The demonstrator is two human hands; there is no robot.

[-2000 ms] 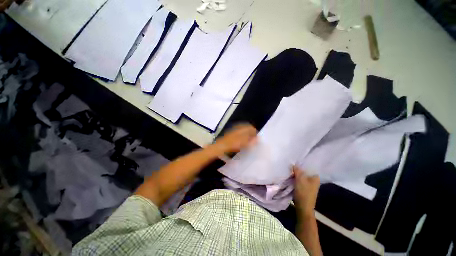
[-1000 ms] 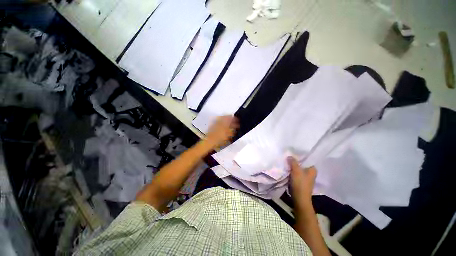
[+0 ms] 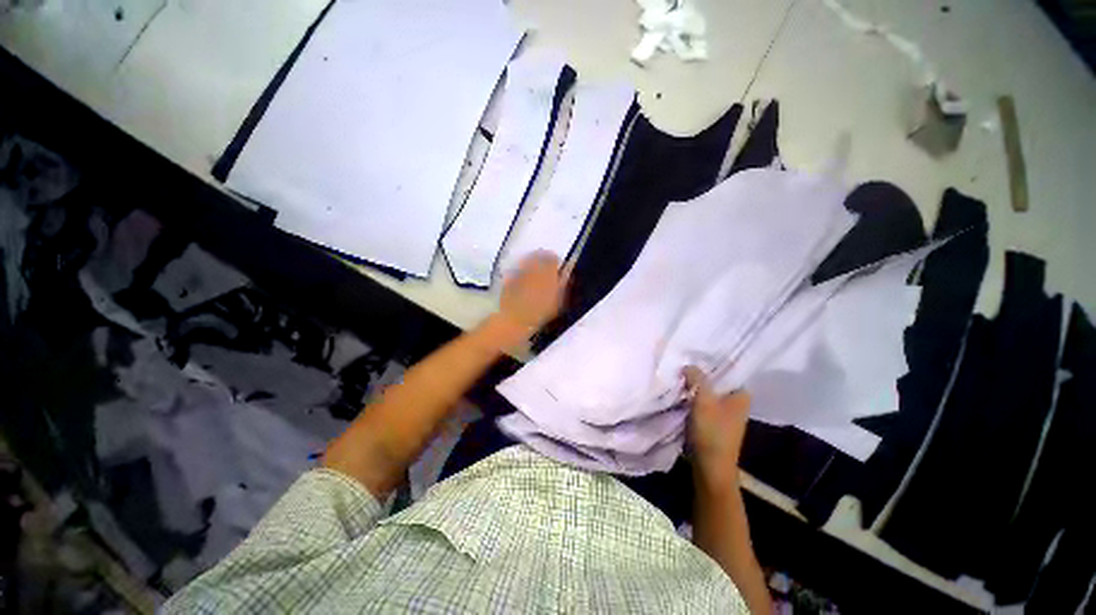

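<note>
My right hand [image 3: 718, 421] is shut on a loose sheaf of white marker papers [image 3: 685, 300], fanned out above black garment panels. My left hand [image 3: 532, 288], blurred, is at the lower end of a narrow paper-topped piece [image 3: 583, 156] near the table's front edge; its fingertips are too blurred to tell whether they grip the paper. A black panel [image 3: 655, 174] without paper lies just right of it, partly under the sheaf. A slim paper-topped piece [image 3: 511, 180] and a large paper-topped panel [image 3: 385, 132] lie to the left.
More black panels [image 3: 962, 457] lie at the right. A brown block [image 3: 935, 126], a yellowish stick [image 3: 1014, 154] and white scraps [image 3: 671, 30] are on the far part of the white table [image 3: 829, 72]. Paper and fabric offcuts [image 3: 216, 445] cover the floor at the left.
White papers have come off two wide panels, baring black cloth, and the sheaf in my right hand has grown. My left hand has moved to a piece further left along the row.
</note>
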